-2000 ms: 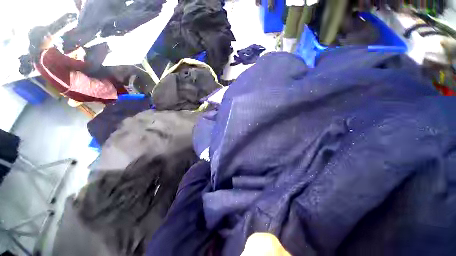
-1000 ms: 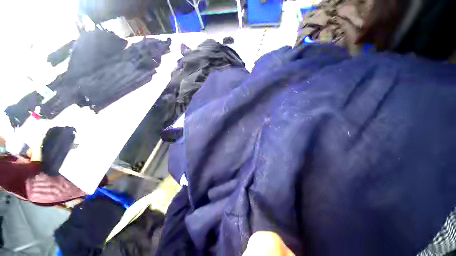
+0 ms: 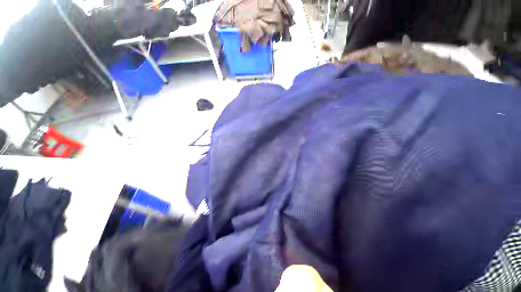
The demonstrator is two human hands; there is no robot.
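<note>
A large armful of navy cloth, navy jackets [image 3: 343, 165], fills the middle and right of the view, close to the camera. It is folded and wrinkled. A checked lining [image 3: 505, 265] shows at its lower right edge. Neither of my hands can be made out; the bundle covers the space where they may be. A small pale rounded shape [image 3: 304, 279] is cut off by the bottom edge, and I cannot tell what it is.
Blue crates [image 3: 247, 54] stand at the back, one under brownish garments [image 3: 260, 20]. A red crate [image 3: 61, 144] is on the floor at left. Dark garments [image 3: 31, 228] lie on a white table [image 3: 74, 219] at lower left. A dark heap [image 3: 143, 256] is at the bottom.
The view has swung over the floor and back crates; the earlier white table with dark garments has shifted down and left. The navy bundle stays close in front of me.
</note>
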